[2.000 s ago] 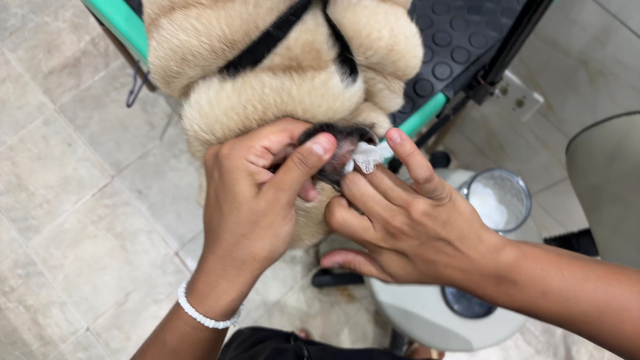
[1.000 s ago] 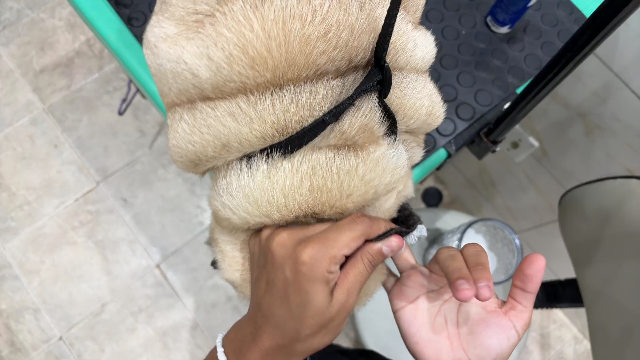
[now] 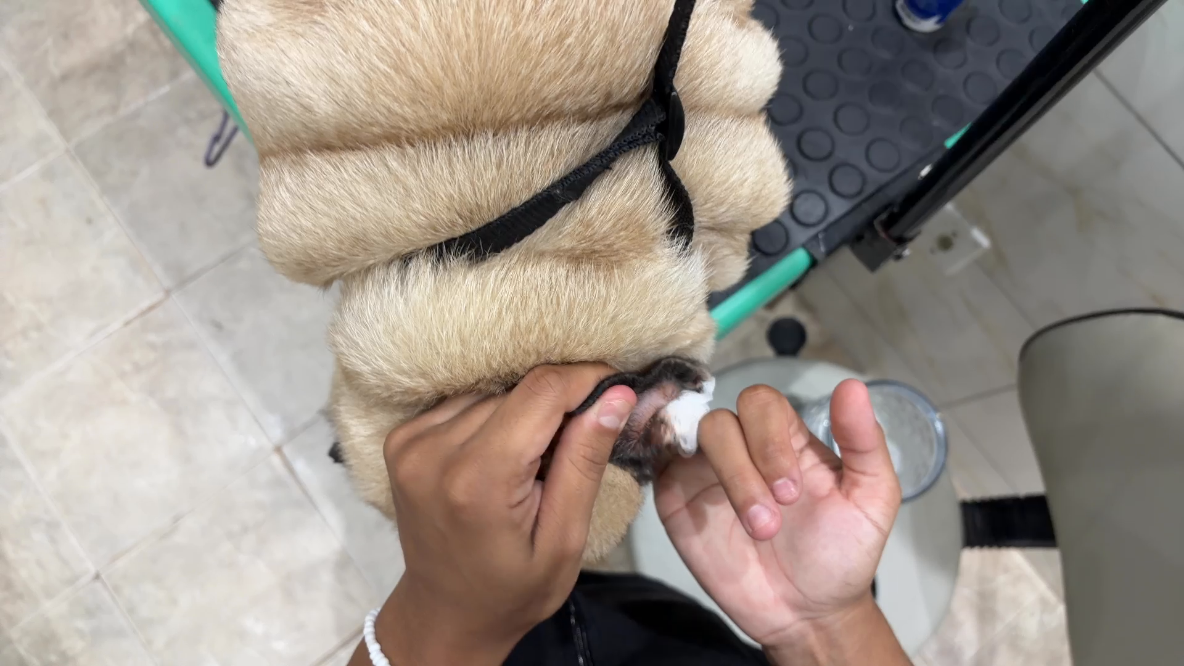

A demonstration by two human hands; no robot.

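A tan dog (image 3: pixel 518 314) with thick skin folds and a black strap (image 3: pixel 555 199) across its back is seen from above. My left hand (image 3: pixel 509 490) pinches the dark ear flap (image 3: pixel 680 372) between thumb and fingers, folding it back so the pinkish inner side shows. White cotton or wipe material (image 3: pixel 687 416) lies at the ear's opening. Beside it, my right hand (image 3: pixel 786 509) is turned palm up, with the middle and ring fingers bent and the thumb apart. One finger reaches toward the white material and ear; its tip is hidden, so its hold cannot be told.
The dog is on a grooming table with a black studded mat (image 3: pixel 832 111) and green edge (image 3: pixel 763 291). A black metal post (image 3: pixel 1008 120) rises at the right. Below stands a round pale stool (image 3: pixel 934 573) bearing a glass bowl (image 3: pixel 911 435). A grey padded seat (image 3: pixel 1110 462) is at far right.
My right hand has turned from palm down to palm up beside the ear. My left hand still holds the ear flap. The view has shifted, and a blue can now shows on the mat.
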